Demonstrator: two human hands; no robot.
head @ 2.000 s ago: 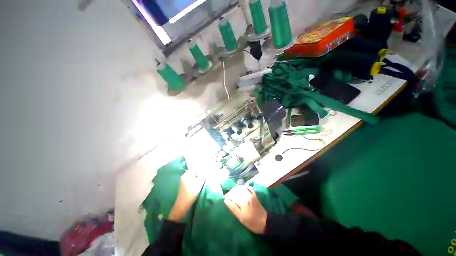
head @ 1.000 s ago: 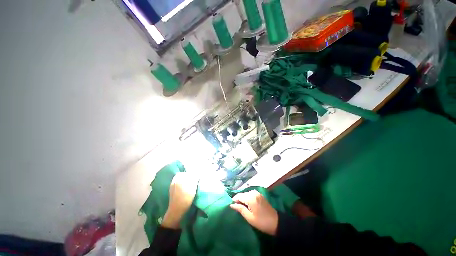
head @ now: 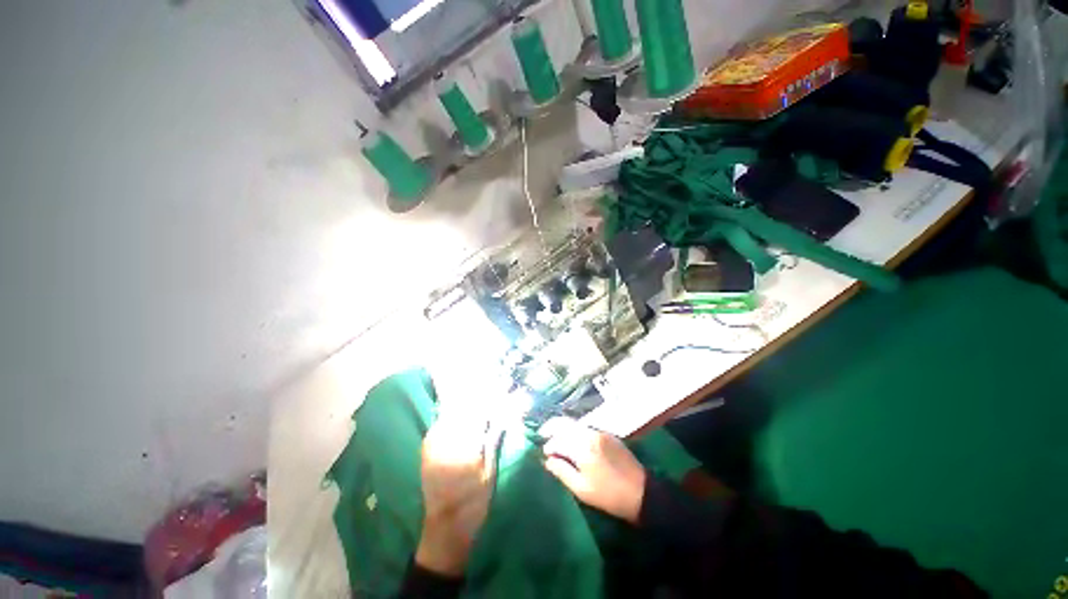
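Note:
A plain green garment piece (head: 533, 532) hangs over the table's front edge and runs up to the overlock machine (head: 562, 316). A small pale label (head: 371, 502) shows on its left part. My left hand (head: 457, 486) lies on the cloth just in front of the machine, its fingertips washed out by the lamp. My right hand (head: 595, 468) grips the cloth edge between thumb and fingers, to the right of my left hand. The needle area is hidden by glare.
Green thread cones (head: 535, 61) stand behind the machine. Tangled green strips (head: 691, 187), an orange box (head: 773, 73), black rolls (head: 855, 138), a dark pad (head: 802, 201) and green snips (head: 726, 303) lie to the right. A large green cloth pile (head: 925, 410) is at right.
My left hand has moved right and turned more upright, closer to my right hand. The cloth at left is smoother and spread wider. My right hand has shifted slightly.

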